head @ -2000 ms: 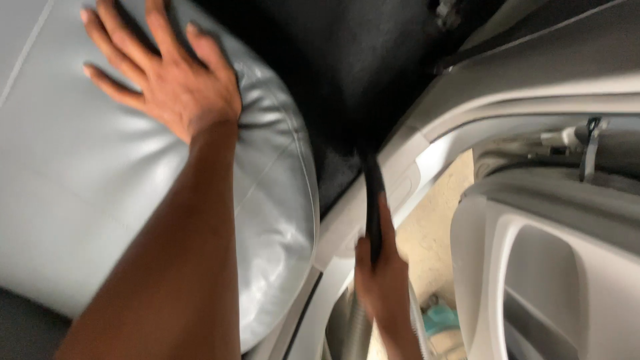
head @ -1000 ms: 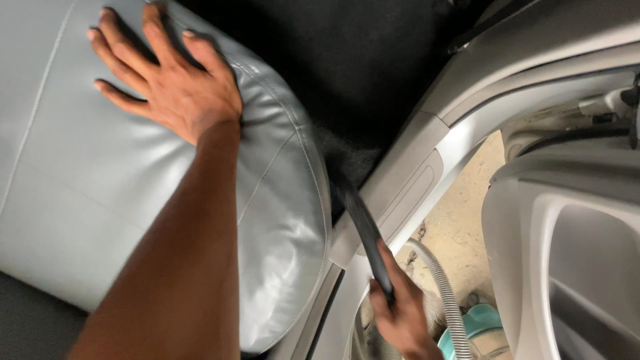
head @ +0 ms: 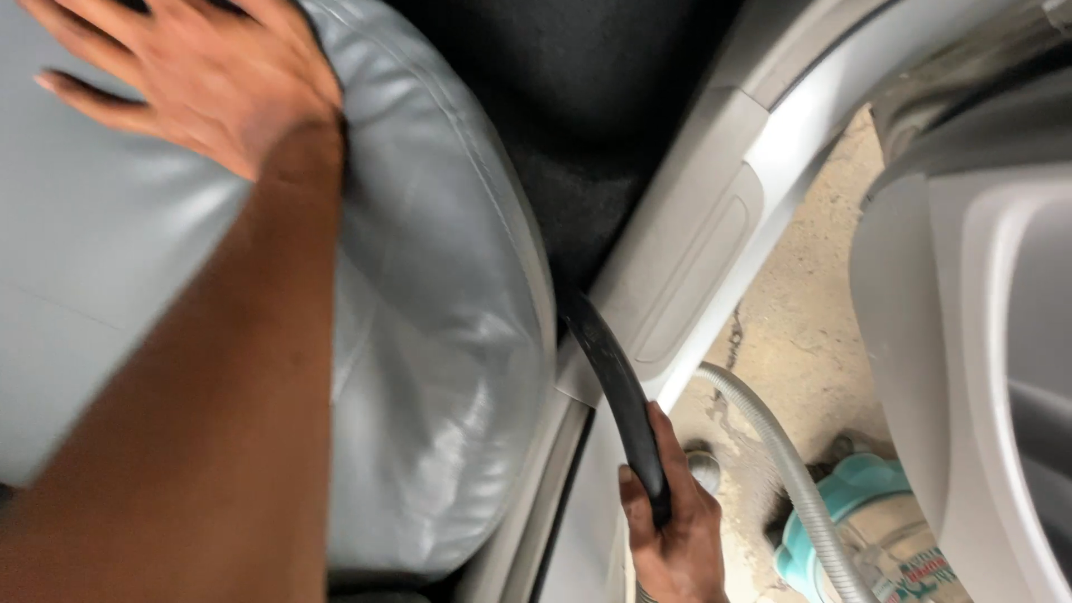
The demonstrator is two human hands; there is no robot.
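Note:
My left hand (head: 201,75) lies with its fingers spread on a grey leather-like car seat cushion (head: 444,335), pressing creases into it. At the lower right of centre, my right hand (head: 678,511) is closed around a curved black vacuum wand (head: 615,377). The wand's far end reaches between the rounded cushion edge and the door sill, over the dark car floor (head: 578,193); its tip is hidden there. A grey corrugated hose (head: 779,444) curves outside the car, beyond my right hand.
The light grey door sill (head: 695,251) runs diagonally past the seat. An open car door (head: 938,335) stands at the right. Below, on the concrete ground (head: 804,260), is a round container with a teal rim (head: 854,481), bearing writing, beside the hose.
My right hand and the black wand have moved back along the sill, toward the bottom of the view. My left hand stays spread on the cushion. More of the hose and teal-rimmed container shows.

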